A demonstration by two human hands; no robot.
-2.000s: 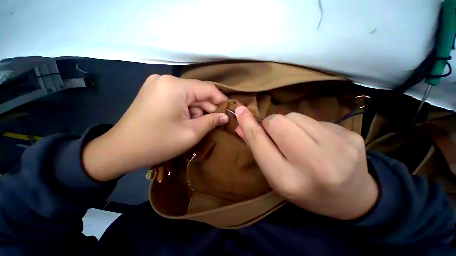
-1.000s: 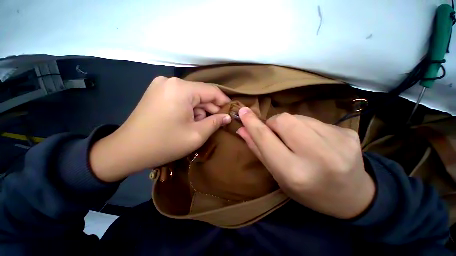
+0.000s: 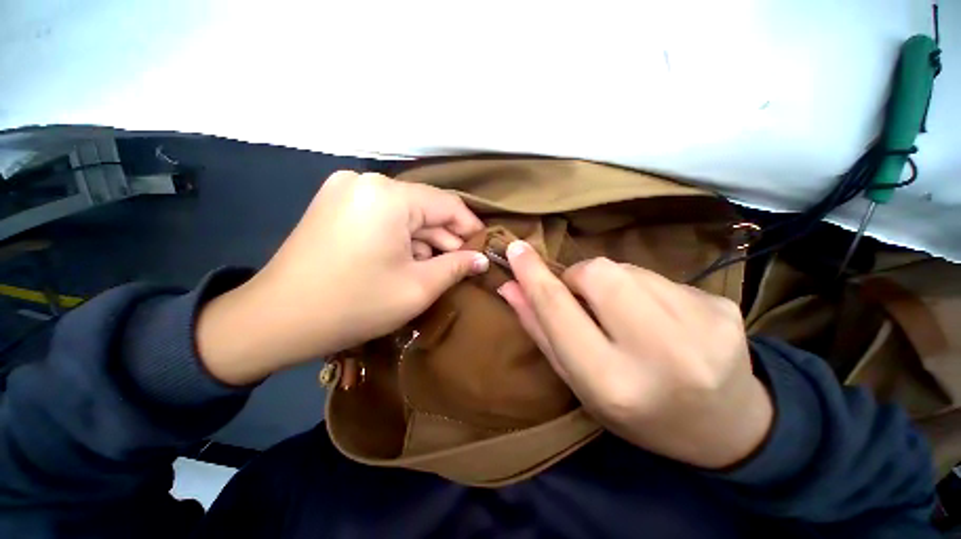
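A tan-brown handbag (image 3: 506, 463) lies open in the lap against the table edge. Its brown lining (image 3: 485, 358) shows inside the mouth. My left hand (image 3: 353, 279) pinches a raised fold of the lining between thumb and fingers. My right hand (image 3: 653, 353) meets it from the right, thumb and forefinger pinched on the same fold. A short, thin metallic piece (image 3: 497, 257) shows between the fingertips; what it belongs to is hidden. A gold ring (image 3: 746, 234) shows at the bag's right rim.
A green-handled awl (image 3: 903, 121) lies at the right edge of the white table (image 3: 474, 79), black cord (image 3: 848, 184) around it. More brown bags (image 3: 912, 316) are at the right. A metal frame (image 3: 95, 179) stands at the left above the dark floor.
The table edge, awl and bag sit slightly lower in view, and the awl also sits further left. Both hands keep their pinch on the lining fold, with small fingertip shifts.
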